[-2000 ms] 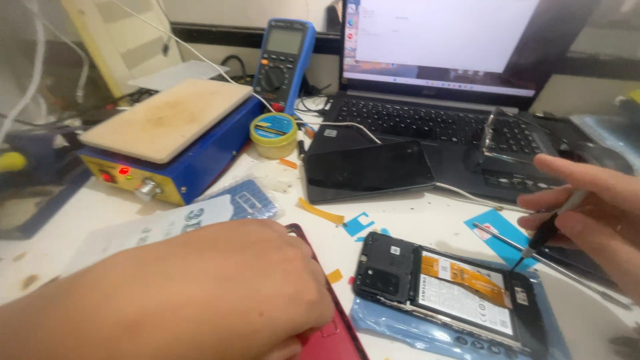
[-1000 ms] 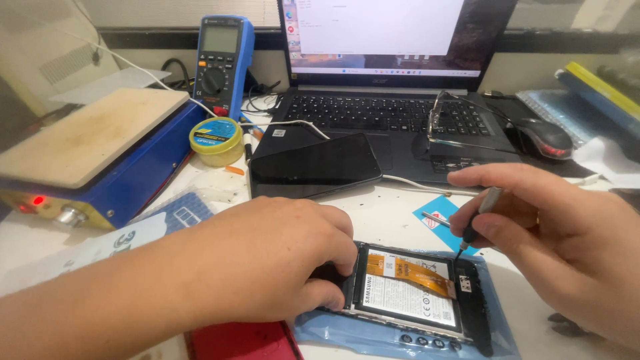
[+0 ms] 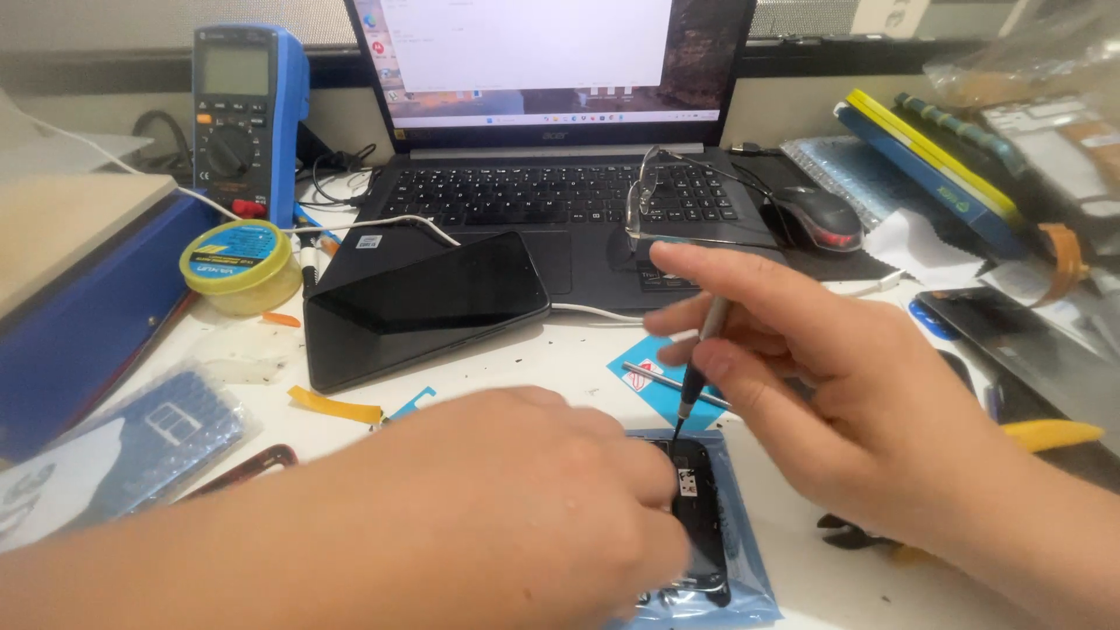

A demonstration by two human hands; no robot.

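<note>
An opened smartphone [image 3: 700, 507], its back cover off, lies on a blue plastic bag [image 3: 751, 569] near the bottom centre. My right hand [image 3: 787, 367] grips a thin screwdriver [image 3: 694, 385], whose tip points down at the phone's upper edge. Over the phone's left part is my left hand [image 3: 560, 499], its fingers bent down and hiding the battery area; whether they hold anything cannot be seen. A blue card [image 3: 647, 398] with a metal rod [image 3: 682, 385] across it lies just beyond the phone. Part of a red phone cover [image 3: 254, 468] shows behind my left forearm.
A dark phone [image 3: 429, 306] leans on the front of a laptop [image 3: 560, 192] with eyeglasses [image 3: 643, 206] on it. At left stand a multimeter [image 3: 232, 131], a yellow tub [image 3: 241, 271] and a blue heating plate [image 3: 87, 306]. A mouse [image 3: 814, 219] and phone parts [image 3: 1032, 350] lie right.
My left hand has moved from above the red cover onto the opened phone, and it now hides the battery that showed earlier. My right hand still holds the screwdriver. The view has shifted right.
</note>
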